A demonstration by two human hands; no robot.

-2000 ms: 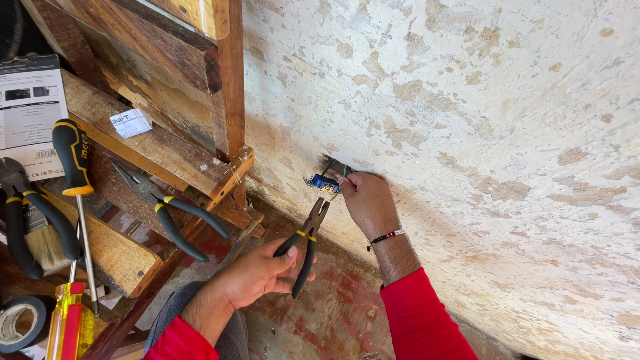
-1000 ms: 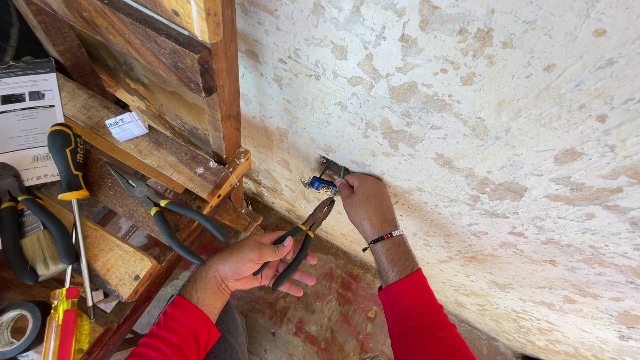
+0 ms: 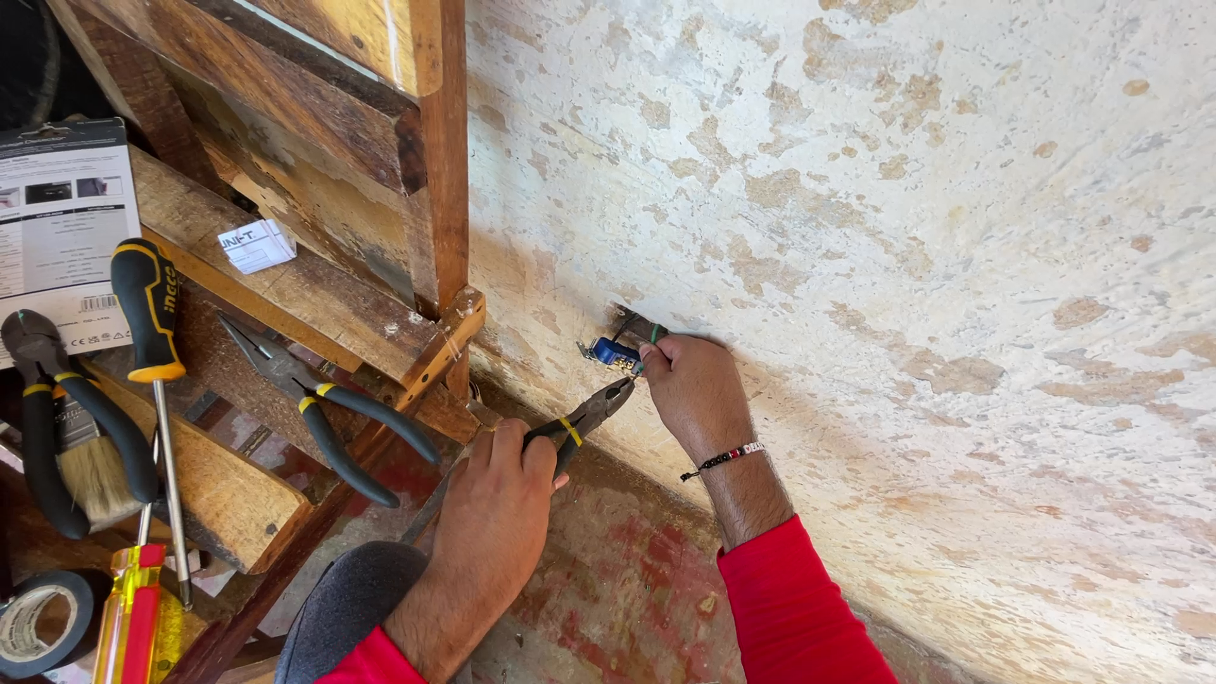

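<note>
My left hand is closed around the dark handles of combination pliers, knuckles upward. The pliers' jaw tips meet a short wire end just below a blue electrical outlet, which hangs at an opening in the wall. My right hand pinches a green insulated wire between thumb and fingers, right beside the outlet. The fingertips partly hide the wire and the outlet's near side.
On the wooden rack at left lie long-nose pliers, a screwdriver, diagonal cutters, a paintbrush, black tape, a yellow-and-red screwdriver and printed packaging. The peeling wall rises at right.
My left hand has turned over from palm-up to knuckles-up and closed around the handles. The pliers' jaws, apart from the wire two seconds ago, now meet its end. My right hand stays beside the outlet.
</note>
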